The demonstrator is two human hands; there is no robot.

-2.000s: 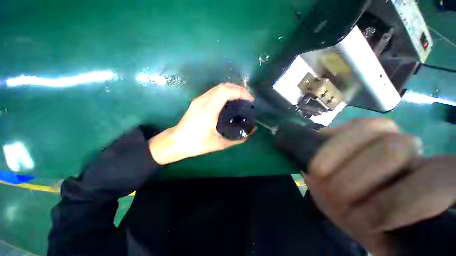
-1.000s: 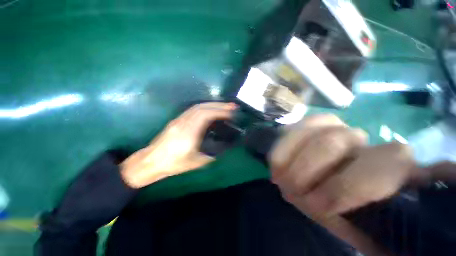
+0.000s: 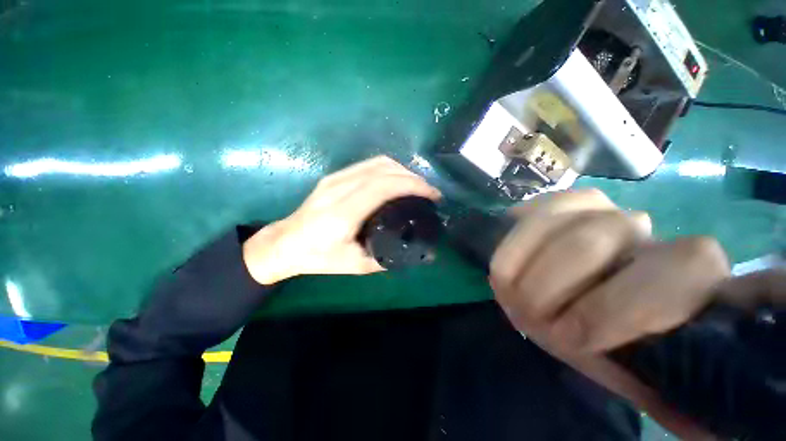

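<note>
My left hand (image 3: 323,226) holds a round black unit (image 3: 403,232) with its flat face turned up, near the bench's front edge. My right hand (image 3: 595,267) grips a black electric screwdriver (image 3: 476,239). Its dark nose points left and lies close beside the unit's right side. I cannot tell whether the two touch, and the bit is not clearly visible. The screw feeder (image 3: 616,121) stands beyond my hands at the upper right, with its brass-coloured pick-up plate (image 3: 545,158) facing me.
The glossy green bench (image 3: 215,77) spans the view. A black cord (image 3: 741,107) runs right from the feeder. A dark object (image 3: 770,29) sits at the top right corner. Blue material (image 3: 28,329) and a yellow floor line (image 3: 60,351) show at the lower left.
The view shifted and then partly swung back. Compared with the earliest frame, the screwdriver and my right hand are farther left, and the unit's face shows more openly than a second ago.
</note>
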